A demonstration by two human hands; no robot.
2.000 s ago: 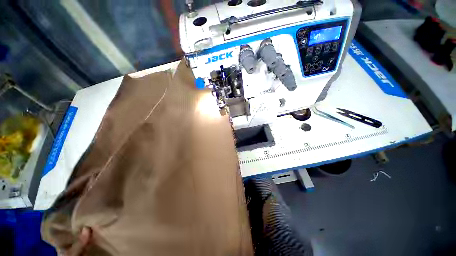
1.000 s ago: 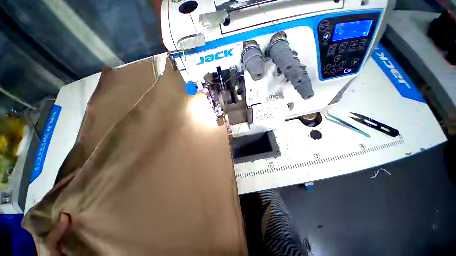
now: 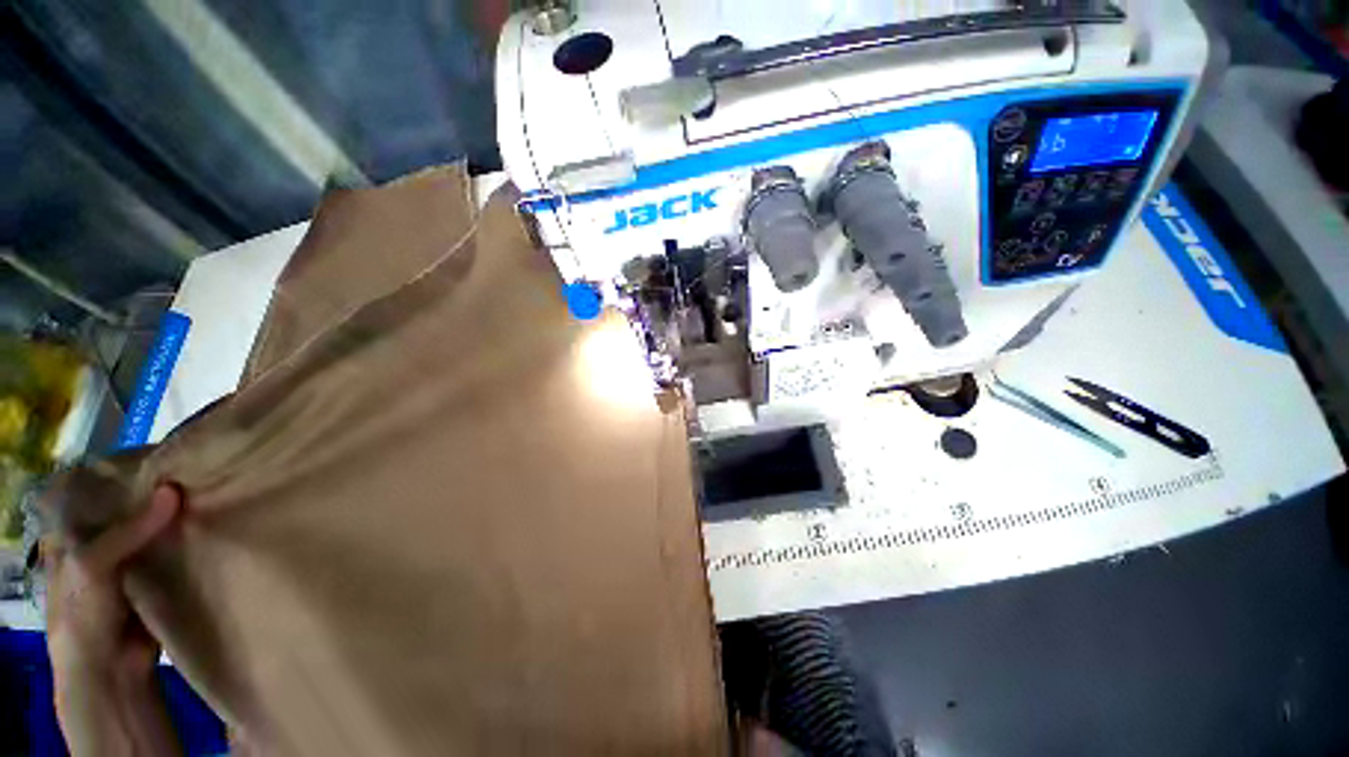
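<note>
A large brown cloth panel (image 3: 444, 488) lies over the left of the table and hangs past its front edge. Its right edge runs up to the lit needle area (image 3: 661, 348) of the white overlock machine (image 3: 873, 111). My left hand (image 3: 126, 577) grips the cloth at the far left, with folds running from the thumb. Of my right hand, only a small blurred bit of skin (image 3: 762, 742) shows at the bottom edge, by the cloth's right edge; its fingers are hidden or cut off.
A dark scrap opening (image 3: 766, 470) lies right of the cloth. Pale tweezers (image 3: 1058, 414) and black snips (image 3: 1136, 417) lie on the white table (image 3: 947, 555), behind the printed ruler. A lit control panel (image 3: 1077, 178) is on the machine's right. A striped curtain hangs behind.
My left hand has moved up and left with the cloth, pulling folds in it. A bit of my right hand now shows at the bottom. The view has shifted closer to the machine.
</note>
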